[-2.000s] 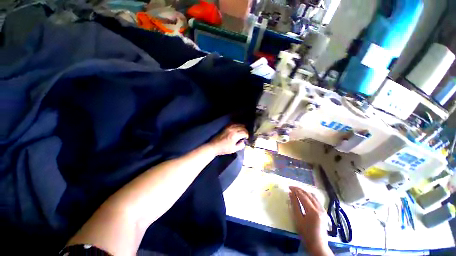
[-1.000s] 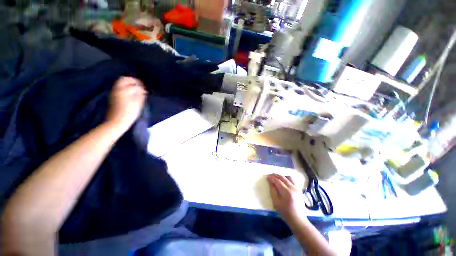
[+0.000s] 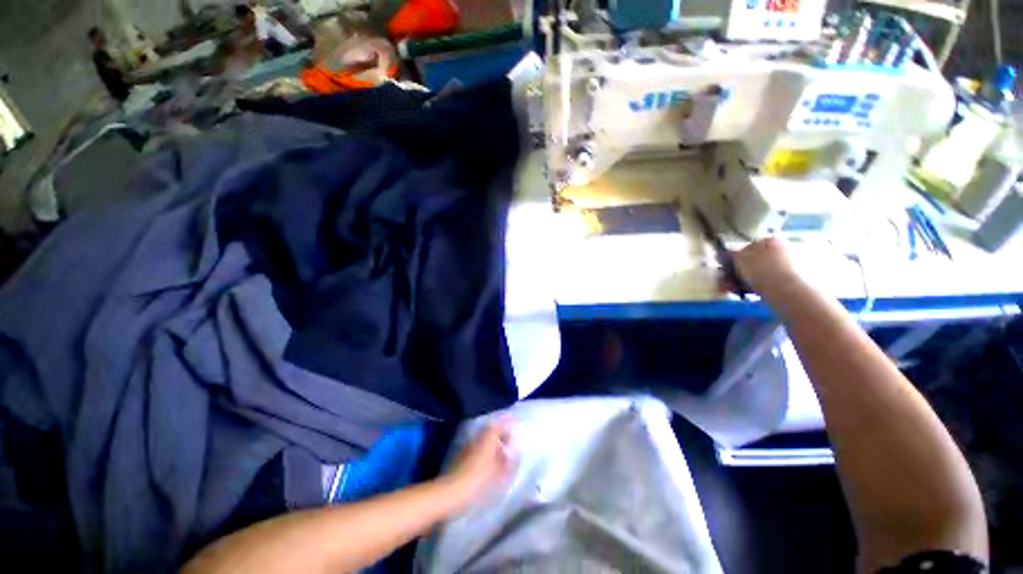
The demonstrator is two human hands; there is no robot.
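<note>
A large navy fabric with grey-blue areas (image 3: 393, 258) fills the left side and hangs over the table front. A white strip (image 3: 532, 325) runs along its right edge and hangs below the table edge. The sewing machine (image 3: 718, 95) stands at upper right, with its needle area (image 3: 561, 179) beside the strip. My right hand (image 3: 767, 265) is closed on the handles of the dark scissors (image 3: 713, 233), which lie right of the needle plate. My left hand (image 3: 482, 457) is blurred, low over a pale grey cloth at my lap; whether it grips anything is unclear.
The blue-edged white table (image 3: 639, 280) carries thin blue tools (image 3: 927, 232) at right. White material (image 3: 757, 387) hangs under the table. An orange cloth (image 3: 346, 76) lies behind the fabric, and people are far back at upper left.
My left hand has left the raised fabric and moved down to the lap. My right hand has moved from the tabletop onto the scissors. The white strip now hangs at the fabric's edge; the view has shifted.
</note>
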